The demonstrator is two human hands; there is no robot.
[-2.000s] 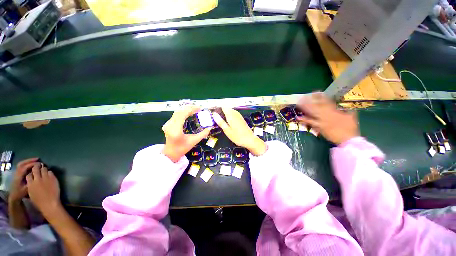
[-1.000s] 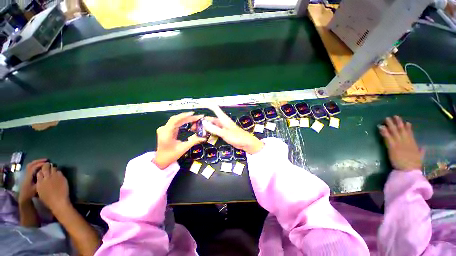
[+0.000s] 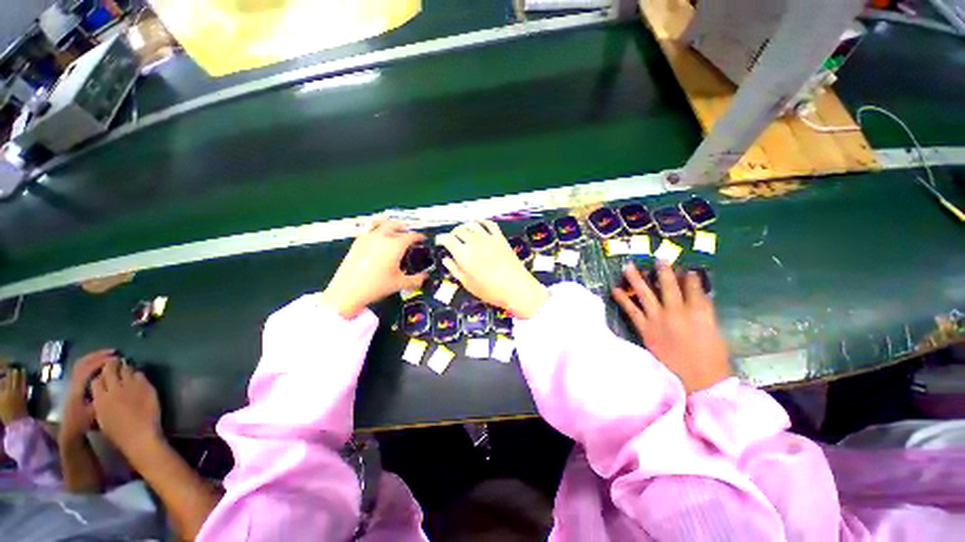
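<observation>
My left hand (image 3: pixel 372 267) has its thumb and fingers around a dark smartwatch unit (image 3: pixel 419 258) at the rear left of the watch group, low over the bench. My right hand (image 3: pixel 485 263) is just right of it, fingertips bent down by another dark unit; whether they grip it is hidden. Below my hands is a front row of units with small coloured figures on dark screens (image 3: pixel 445 322), each with a pale square (image 3: pixel 440 360) on its near side. My right hand and sleeve partly cover this row's right end. More units (image 3: pixel 541 235) continue to the right in the rear row.
Another person's hand (image 3: pixel 679 326) is at the bench to my right, below more units (image 3: pixel 634 219). A neighbour's hands (image 3: pixel 114 394) are at left. Behind the pale metal strip (image 3: pixel 307 236) lies the green conveyor belt (image 3: pixel 455 138). A grey slanted post (image 3: pixel 746 122) stands right.
My hands have lowered the unit from between them toward the rear row, and it now shows a dark face. The right neighbour's hand moved left, toward the watches.
</observation>
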